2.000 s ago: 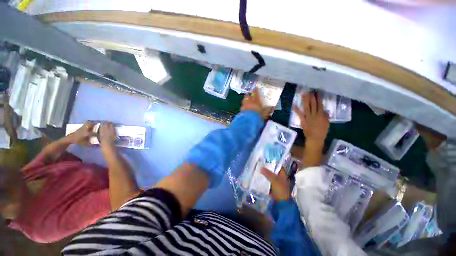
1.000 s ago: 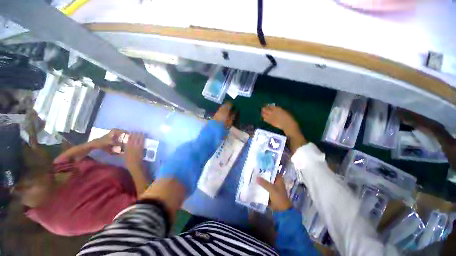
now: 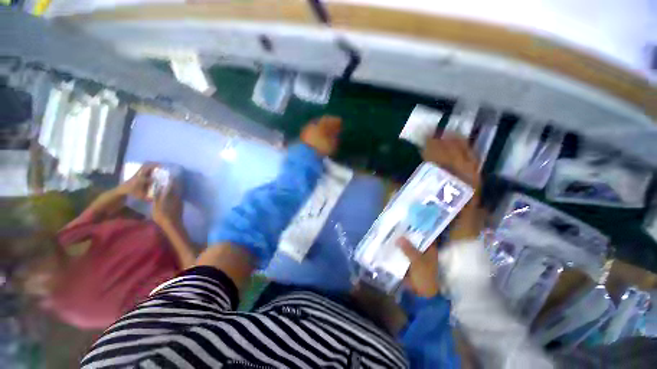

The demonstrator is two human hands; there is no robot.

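My right hand (image 3: 422, 268) holds a clear plastic pack (image 3: 389, 238) by its lower right side, tilted, with a light-blue slip and a dark item showing through. My left hand (image 3: 322, 135), blurred, is over the edge of the green conveyor, its fingers curled; whether it holds anything is not clear. A long white carton or pack with dark lettering (image 3: 314, 210) lies on the blue bench beside my left oversleeve.
Clear packs lie on the green conveyor (image 3: 374, 108) and crowd the right side (image 3: 544, 238). A co-worker's hand (image 3: 452, 155) reaches in just behind my pack, near a white slip (image 3: 421, 124). Another person in red-pink (image 3: 137, 263) works at left. A wood-edged shelf (image 3: 432, 27) hangs overhead.
My left hand has moved from the packs on the conveyor to the left. The lettered white carton now lies on the bench. My right hand's pack has tilted further right.
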